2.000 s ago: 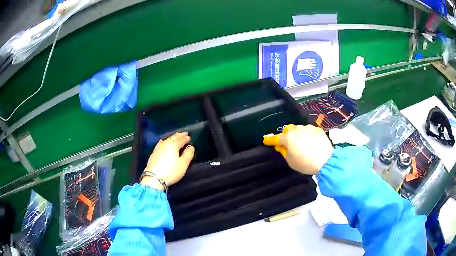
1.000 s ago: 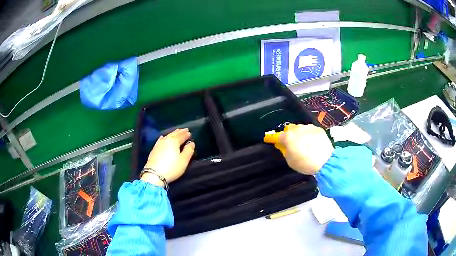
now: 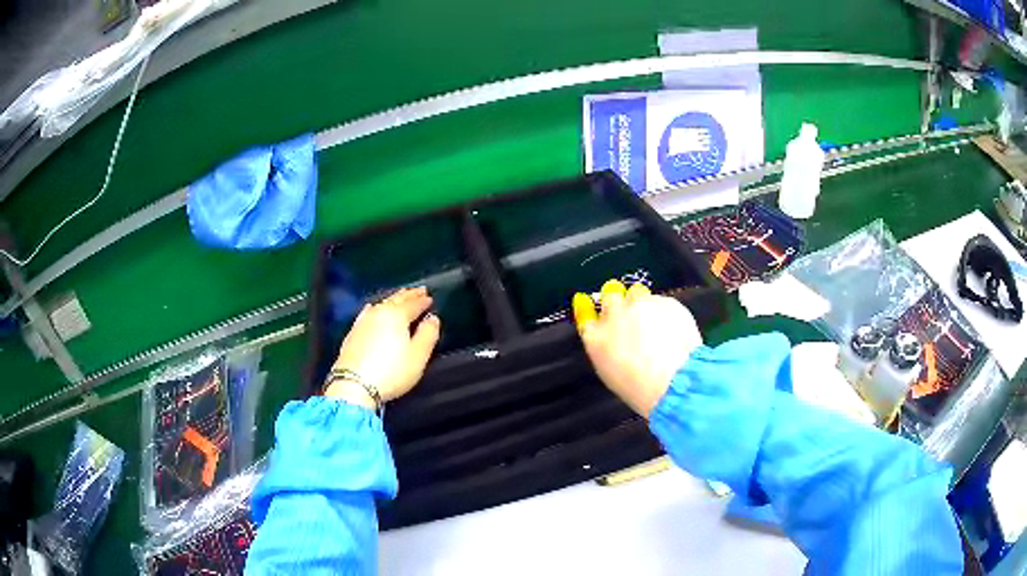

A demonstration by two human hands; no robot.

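A stack of black foam trays (image 3: 496,439) stands in front of me. Its top tray has two recesses, each with a dark glossy tablet, one in the left recess (image 3: 394,264) and one in the right recess (image 3: 574,253). My left hand (image 3: 385,347) is bare and rests on the front of the left recess, fingers somewhat apart, with nothing seen in it. My right hand (image 3: 642,343) has yellow finger cots (image 3: 609,297) on its fingertips, which lie at the front edge of the right recess. Whether it holds anything under the fingers cannot be seen.
Film packs (image 3: 189,439) lie at left, with more film (image 3: 743,245) behind and right of the stack. Small bottles (image 3: 890,362), a white squeeze bottle (image 3: 801,171) and a black strap-like loop (image 3: 991,279) are at right. A tan stick (image 3: 633,470) touches the stack's front.
My right hand has moved left along the tray's front edge, and its fingers have changed from bunched together to spread over the edge. My left hand stays almost in place.
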